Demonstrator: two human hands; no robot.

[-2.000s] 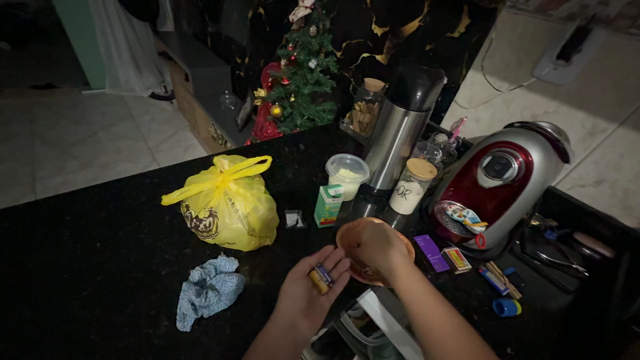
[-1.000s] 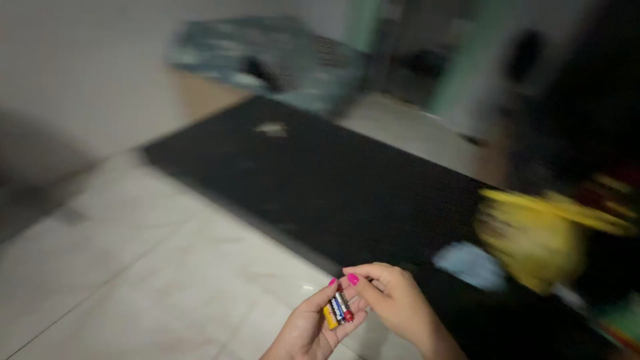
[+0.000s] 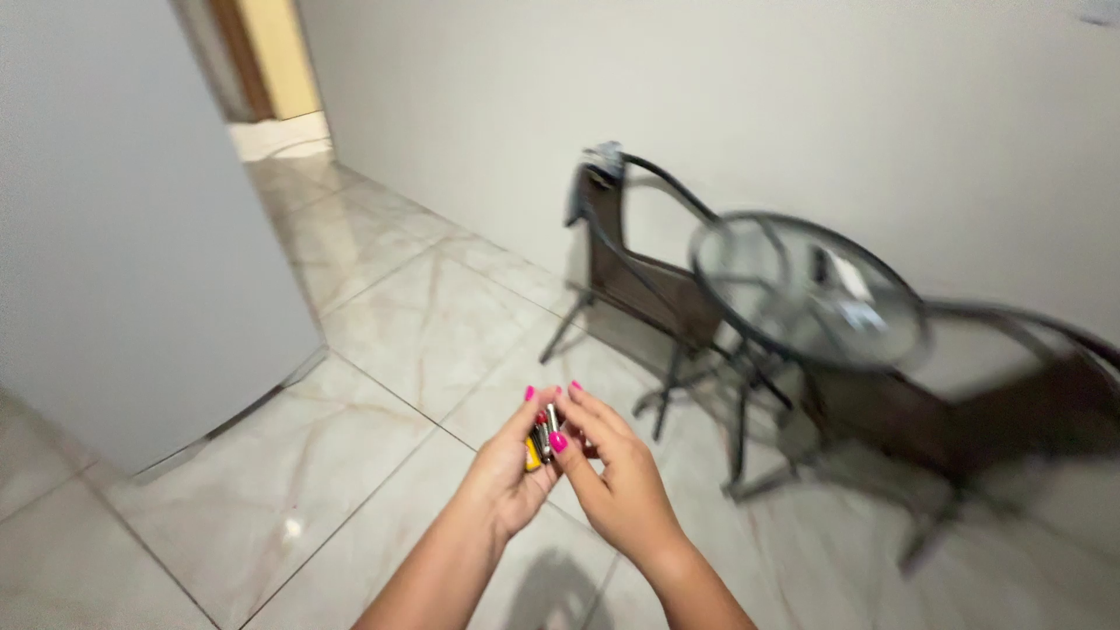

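Cupped low in the middle of the head view, my left hand (image 3: 512, 472) holds several small batteries (image 3: 542, 435), one with a yellow end, others dark, red and silvery. My right hand (image 3: 612, 472) is against them from the right, its thumb and fingers on the batteries. Fingers cover part of the batteries, so their exact number is hidden. Both hands are above the tiled floor.
A large pale grey appliance or cabinet (image 3: 149, 236) stands at the left. To the right are a round glass table (image 3: 752, 328) with small items on it and two dark chairs, one (image 3: 647, 284) with cloth over its back. Behind runs a light wall (image 3: 490, 105); a doorway lies at upper left.
The view has swung from the black counter to the floor, table and chairs. My right hand, earlier in the clay-coloured bowl, has come to the batteries in my left hand.
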